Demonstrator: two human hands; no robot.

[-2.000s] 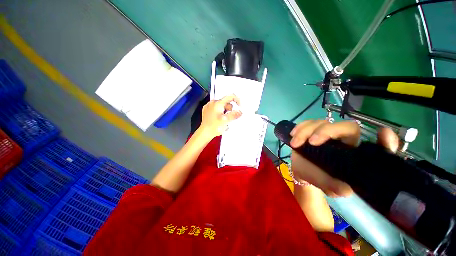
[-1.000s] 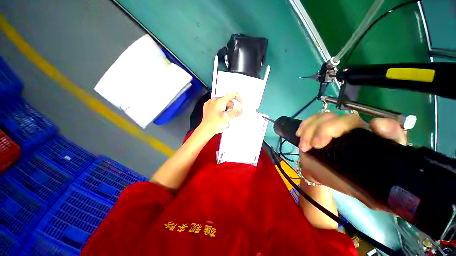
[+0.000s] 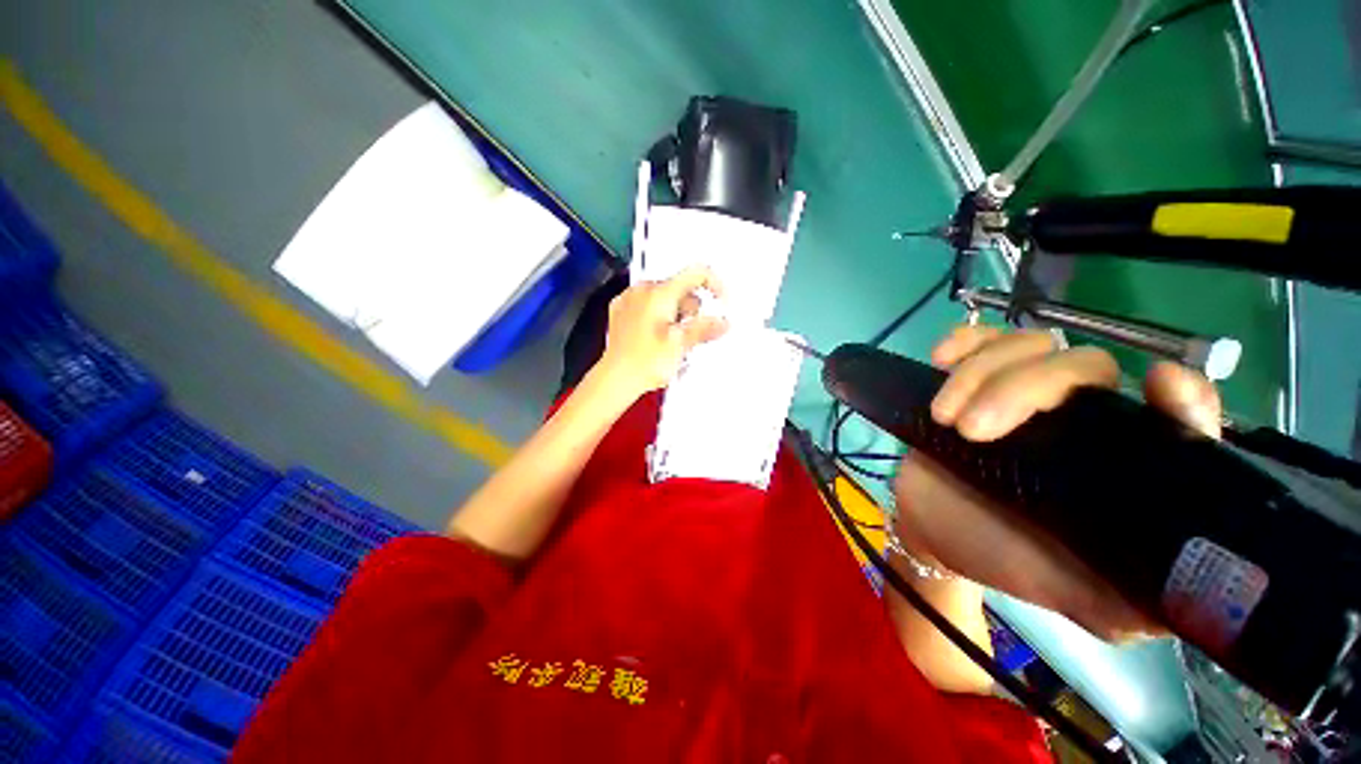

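Observation:
A white camera unit [image 3: 714, 257] with a black rounded end and white side arms lies on the pale green bench edge, its lower white part reaching over my lap. My left hand [image 3: 657, 329] rests on its middle with fingers bent; whether it pinches a small part cannot be told. My right hand [image 3: 1030, 448] is wrapped around a thick black electric screwdriver [image 3: 1119, 485], close to the camera. The screwdriver's thin bit points left and its tip meets the right side of the white unit near its middle.
An arm-mounted screwdriver [image 3: 1149, 224] with a yellow label stands at the right by the green conveyor belt [image 3: 1090, 75]. A stool with a white pad [image 3: 418, 239] is at the left. Blue crates [image 3: 224, 627] and a red crate [image 3: 18, 460] are at the lower left. Black cable hangs below my right hand.
Since two seconds ago, the black cable has come into view below my right hand and the unit has shifted slightly. My right fingers sit slightly farther back on the screwdriver. My left hand stays on the unit.

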